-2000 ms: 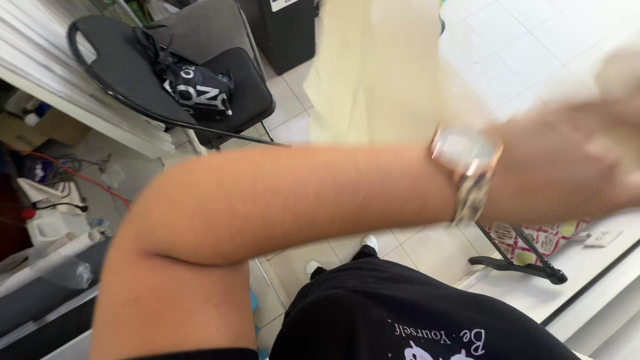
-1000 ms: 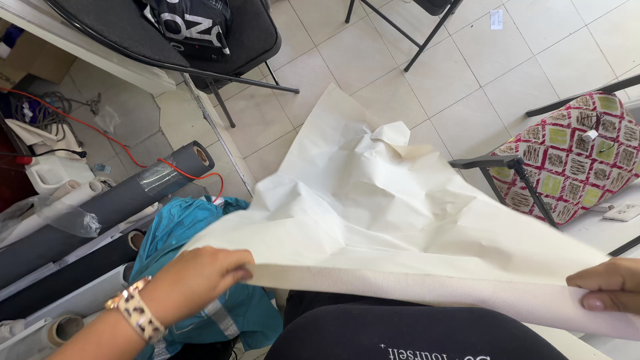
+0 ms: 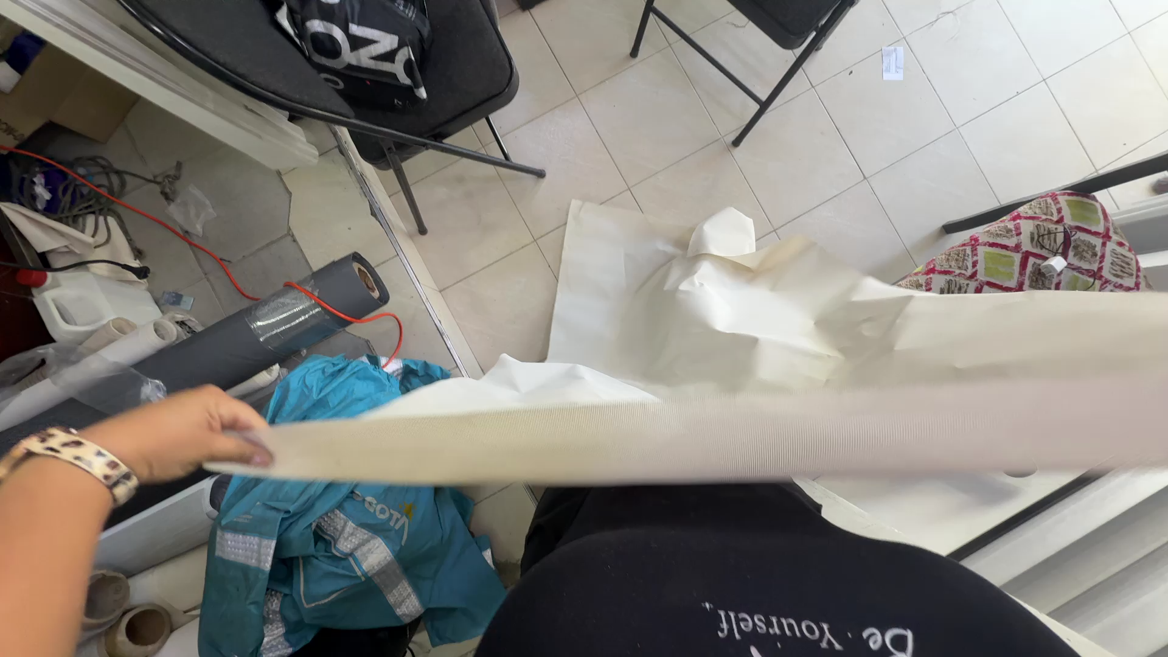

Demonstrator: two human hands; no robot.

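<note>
A large cream sheet of flexible material (image 3: 639, 301), creased and bunched in its middle, spreads in front of my body above the tiled floor. Its near edge is turned over into a long, finely ribbed band (image 3: 584, 443) that runs across the view and blurs toward the right. My left hand (image 3: 196, 433), with a spotted band on the wrist, pinches the left end of this band between thumb and fingers. My right hand is outside the view, so its hold on the sheet cannot be seen.
A black folding chair (image 3: 456, 64) with a black bag (image 3: 365, 46) stands upper left. Another chair (image 3: 794, 18) is at the top. A dark grey roll (image 3: 274, 319), an orange cable (image 3: 219, 265) and a teal reflective garment (image 3: 365, 547) lie left. A patterned cushion (image 3: 1031, 246) is at right.
One second ago both hands held the near edge; now my right hand is out of view. The near band spans farther left and right, and my left hand is farther left in the view.
</note>
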